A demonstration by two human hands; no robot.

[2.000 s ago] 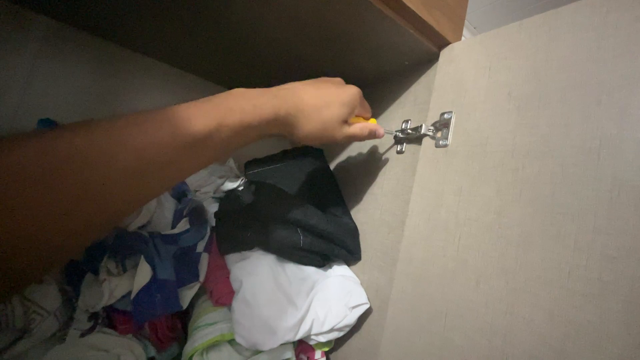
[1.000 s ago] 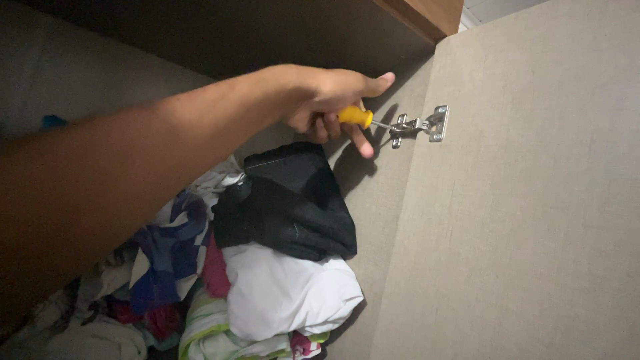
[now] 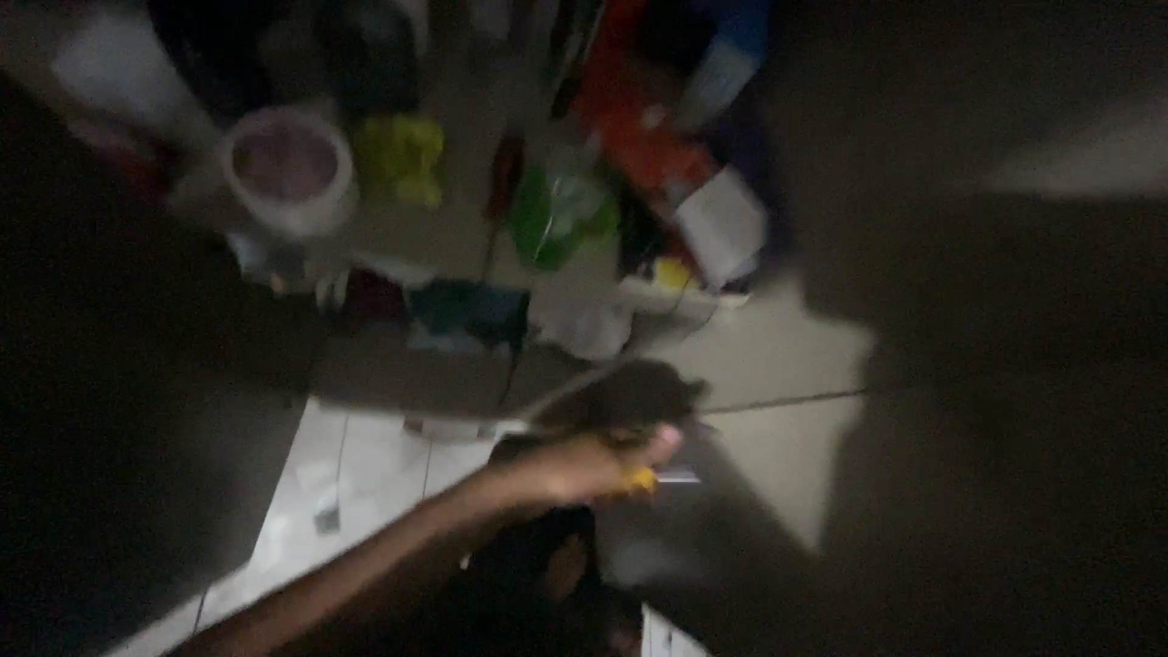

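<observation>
The view is dark and strongly blurred. My left hand (image 3: 589, 465) reaches in from the lower left and is closed around the yellow handle of a screwdriver (image 3: 641, 479). The screwdriver's pale shaft points right, over a grey-brown surface. Dark clothing (image 3: 529, 575) lies below my forearm, with a small skin-coloured patch that I cannot make out. My right hand cannot be made out. The metal hinge is not in view.
Above my hand are shelves with a white round container (image 3: 287, 173), a yellow item (image 3: 401, 155), a green bag-like item (image 3: 561, 214), red-orange cloth (image 3: 639, 119) and a white box-like item (image 3: 723, 224). White floor tiles (image 3: 319, 493) show at the lower left. Dark panels stand at both sides.
The view has swung far away from the hinge and the pile of clothes. My left hand has left the hinge, where the screwdriver's tip was, and still holds the screwdriver.
</observation>
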